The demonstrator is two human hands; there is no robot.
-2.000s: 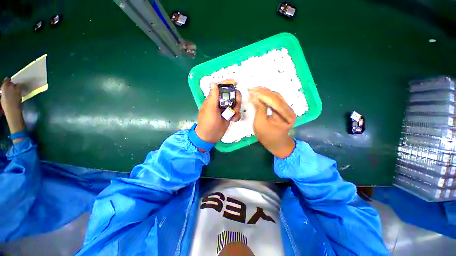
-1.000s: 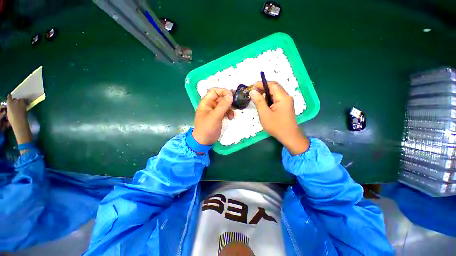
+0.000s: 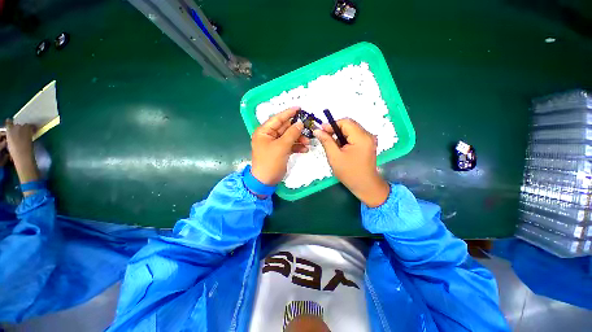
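Observation:
A small black device unit [image 3: 308, 123] is held over the green parts tray [image 3: 396, 107], which is filled with loose small white parts [image 3: 347, 87]. My left hand [image 3: 274, 148] grips the unit's left side between thumb and fingers. My right hand [image 3: 356, 159] touches the unit's right side with its thumb and fingertips, and a dark slim tool [image 3: 335, 127] is tucked between its fingers, pointing up and left. The fingers hide part of the unit, and its inner details are too small to tell.
Another unit [image 3: 465, 156] lies right of the tray, one [image 3: 345, 11] at the top. A slanting metal post [image 3: 188, 35] stands upper left. Clear blister trays [image 3: 557, 175] are stacked at right. At left, a neighbour's hand [image 3: 21, 139] holds a cream sheet [image 3: 40, 110].
My hands have brought the unit together between them and turned it. The tool now stands up from my right hand. The units at the top have shifted left.

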